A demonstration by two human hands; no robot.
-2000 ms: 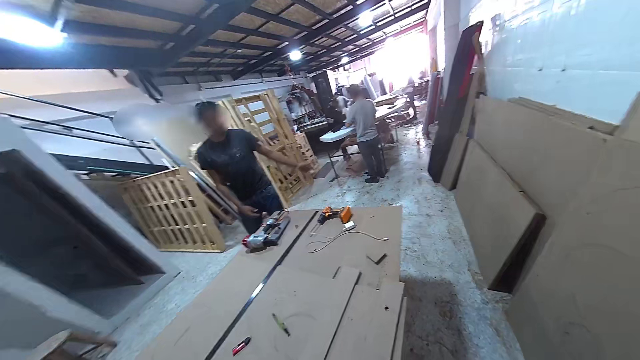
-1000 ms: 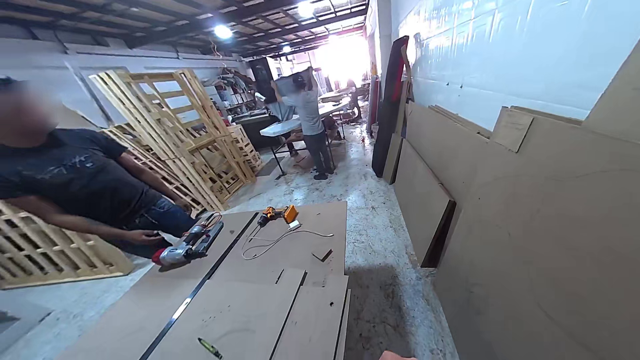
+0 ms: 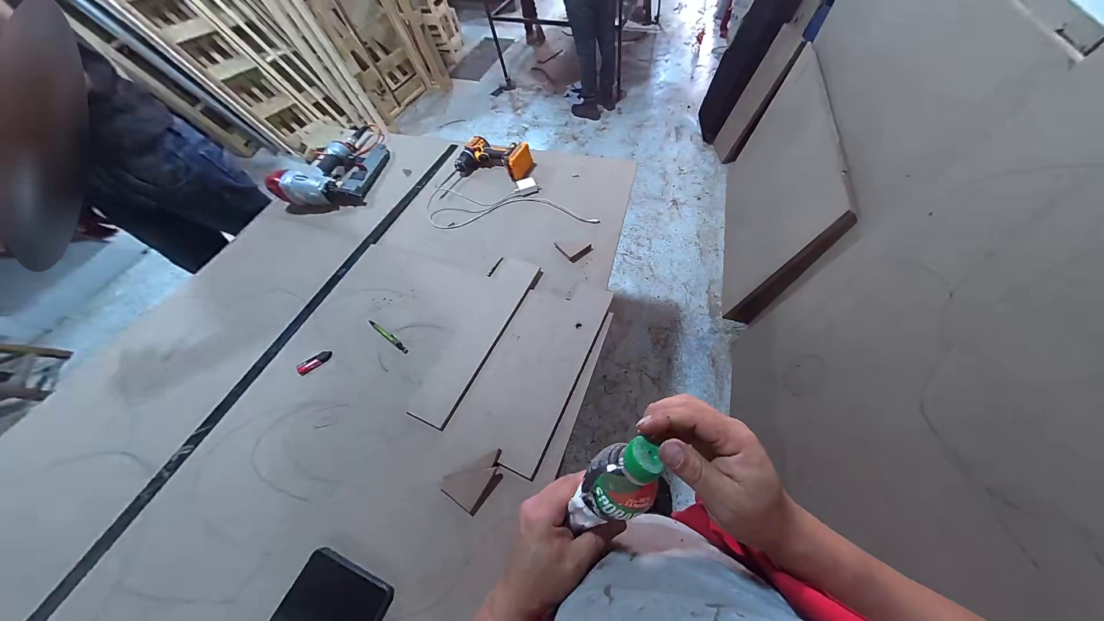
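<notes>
My left hand [image 3: 552, 539] is closed around a small plastic bottle [image 3: 614, 487] with a printed label, held upright near my body at the table's edge. The fingers of my right hand [image 3: 724, 466] are at the bottle's green cap [image 3: 642, 460], thumb and forefinger on either side of it. Whether the cap is loose cannot be told. A black phone [image 3: 332, 589] lies on the table left of my left hand. Cut board strips [image 3: 539, 371] and a small triangular offcut [image 3: 472, 483] lie beyond the hands.
On the board-topped table [image 3: 216, 474] are a green pen [image 3: 388, 336], a red marker [image 3: 314, 362], an orange cordless drill [image 3: 493, 159], a white cable [image 3: 483, 210] and a nail gun [image 3: 332, 172]. A person stands at left, another farther off. Large boards [image 3: 931, 345] lean at right.
Both my hands and the bottle have come into view at the bottom. The view has tipped down towards the table.
</notes>
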